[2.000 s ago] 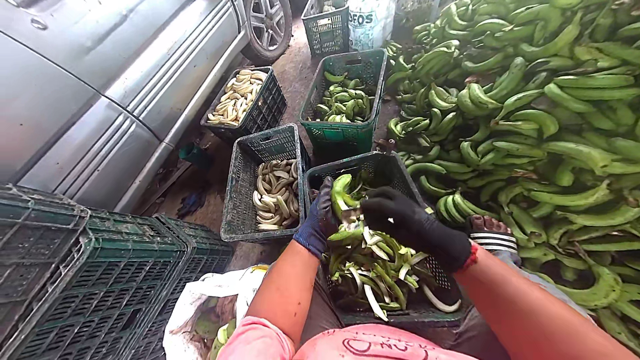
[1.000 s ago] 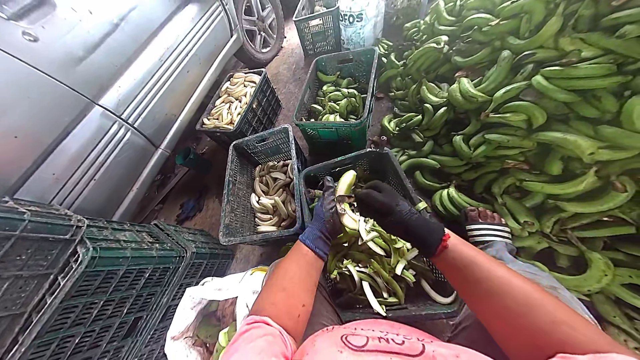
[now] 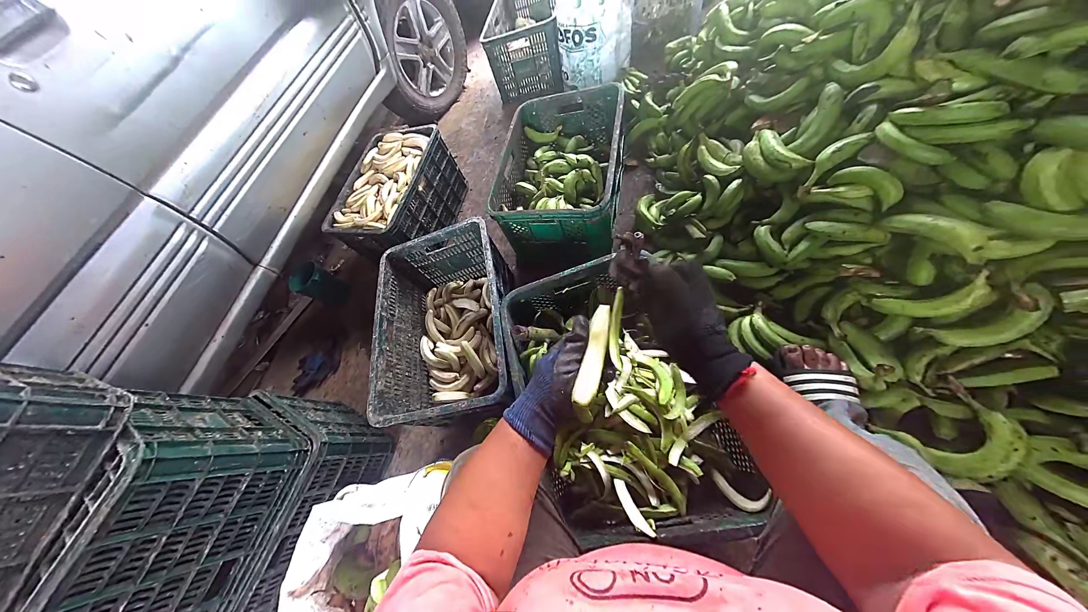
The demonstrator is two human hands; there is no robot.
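Note:
My left hand (image 3: pixel 557 382), in a blue and dark glove, holds a pale, mostly peeled plantain (image 3: pixel 592 355) above a crate. Close on its right is my right hand (image 3: pixel 684 314) in a black glove, fingers pointing away from me; whether it grips something is hidden. A green strip of peel (image 3: pixel 615 319) stands upright between the hands. Below them, green and white peels (image 3: pixel 642 442) are heaped in the dark plastic crate (image 3: pixel 697 531) between my legs. Peeled plantains (image 3: pixel 459 340) lie in the crate (image 3: pixel 395 340) to the left.
Unpeeled green plantains (image 3: pixel 850 212) cover the floor at right. Ahead stand a green crate of plantains (image 3: pixel 557 225) and a black crate of peeled ones (image 3: pixel 433 183). Empty-looking crates (image 3: pixel 212 476) are stacked at lower left, near a white sack (image 3: pixel 340 527). A silver vehicle (image 3: pixel 153 170) borders the left.
The plantain now shows a long pale side. My right hand has moved forward, away from my body, apart from the plantain.

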